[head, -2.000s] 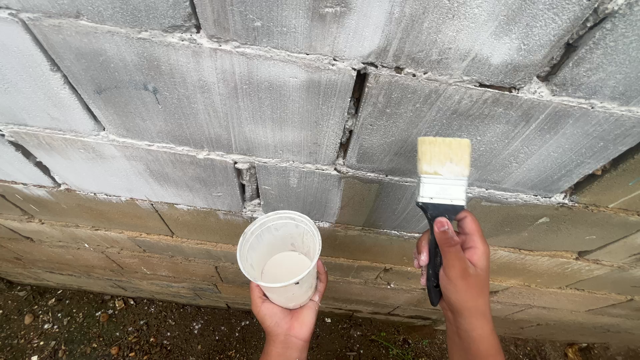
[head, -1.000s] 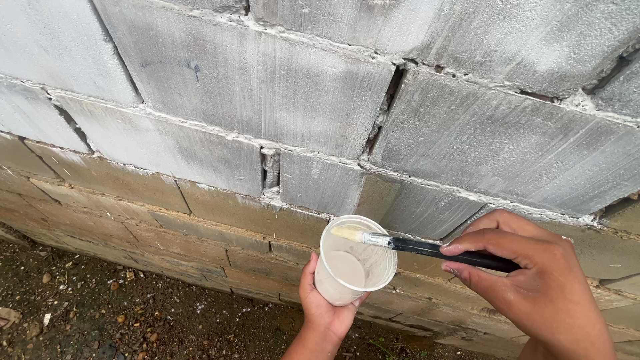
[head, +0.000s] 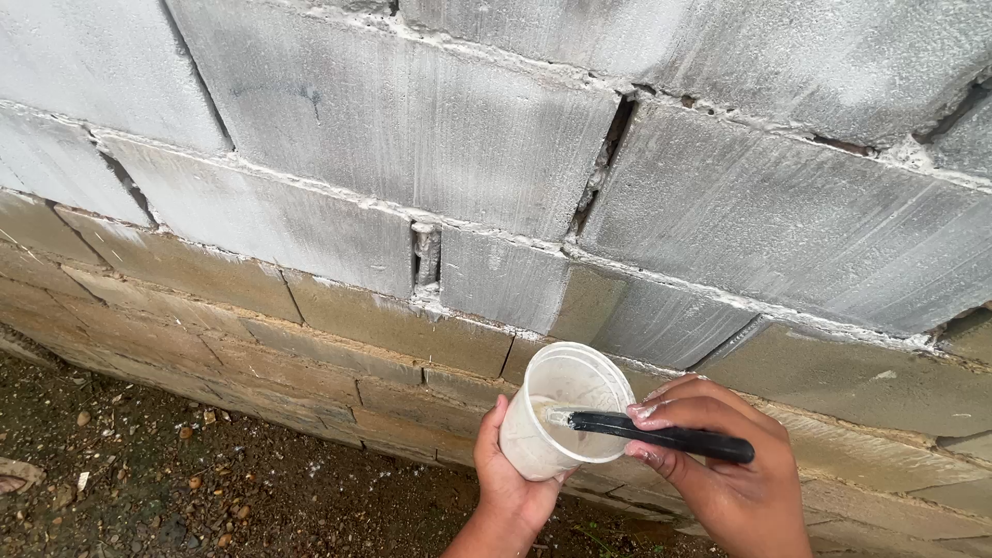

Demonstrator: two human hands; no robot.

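My left hand (head: 515,484) holds a white plastic cup (head: 535,442) from below and the side, tilted with its mouth toward me. Pale, whitish liquid shows inside it. The black handle of a paintbrush (head: 659,435) is between the fingers and thumb of my right hand (head: 725,457), to the right of the cup. The brush head is inside the cup, its bristles mostly hidden. White smears mark my right fingertips. Behind both hands stands a concrete block wall (head: 504,155), its upper courses coated whitish grey, its lower courses bare tan-brown.
Rough mortar joints run between the blocks, with a deep vertical gap (head: 604,167) at upper centre and a narrower one (head: 427,260) lower left of it. Brown soil with pebbles (head: 232,496) lies along the wall's foot.
Two seconds ago the brush was upright beside the cup, bristles up; one second ago its bristles were at the cup's mouth. Now they are deeper inside. The view has shifted along the wall.
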